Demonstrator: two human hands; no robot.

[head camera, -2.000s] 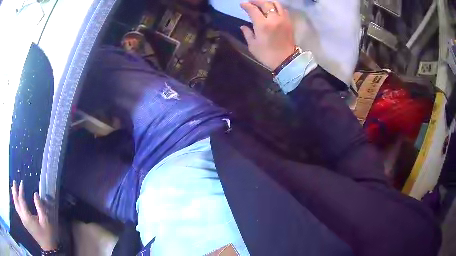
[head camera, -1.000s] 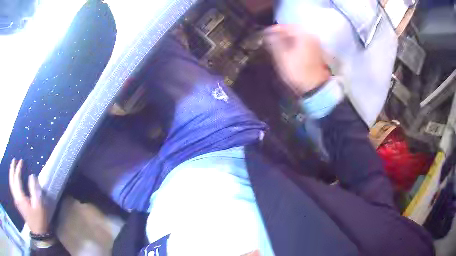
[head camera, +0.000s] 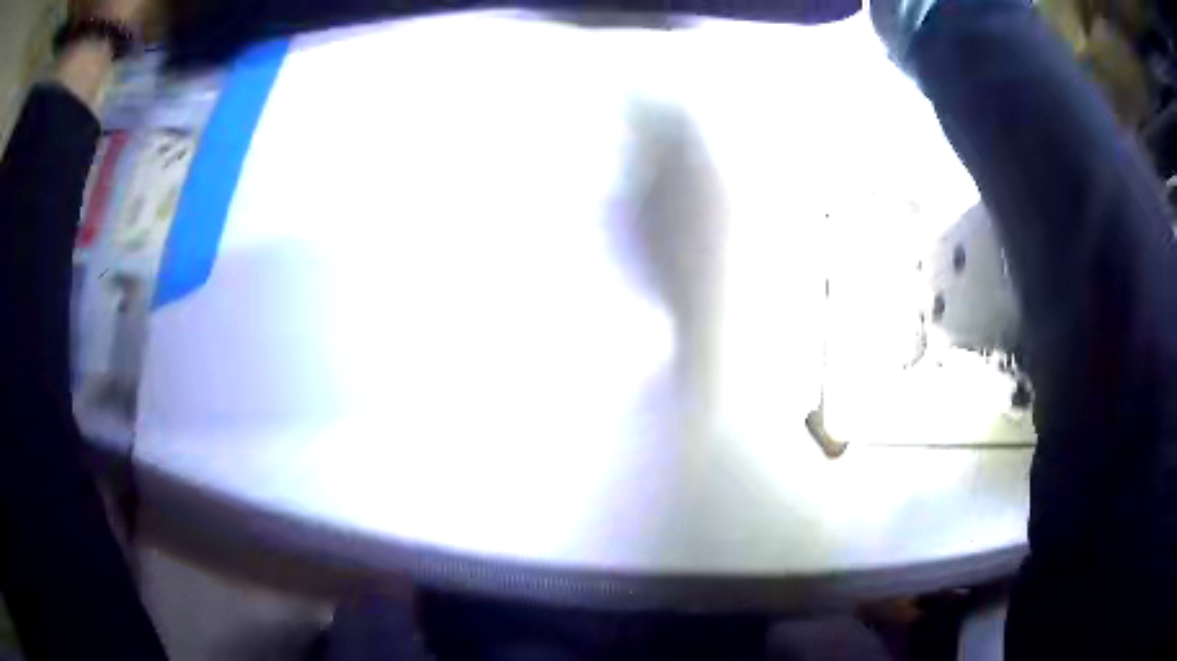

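The white sewing table (head camera: 491,323) fills the middle, washed out by glare; I cannot tell any pale cloth from its top. My left hand (head camera: 110,16) is at the top left corner beyond the bracelet, blurred and mostly cut off, so its fingers and any hold are hidden. My right arm reaches up along the right side to a pale cuff; my right hand is past the top edge, out of the picture. A dark band (head camera: 426,10) runs along the table's far edge. A blurred grey shadow lies mid-table.
The white sewing machine head (head camera: 975,278) stands at the right, partly behind my right sleeve. The slide plate's brown end (head camera: 826,437) lies left of it. A blue strip (head camera: 220,181) marks the table's left end. The grey ruler edge (head camera: 516,579) curves nearest my body.
The view has swung from my lap to the table. Both arms now reach to the far side. The dark panel near my left hand no longer shows on the near tabletop.
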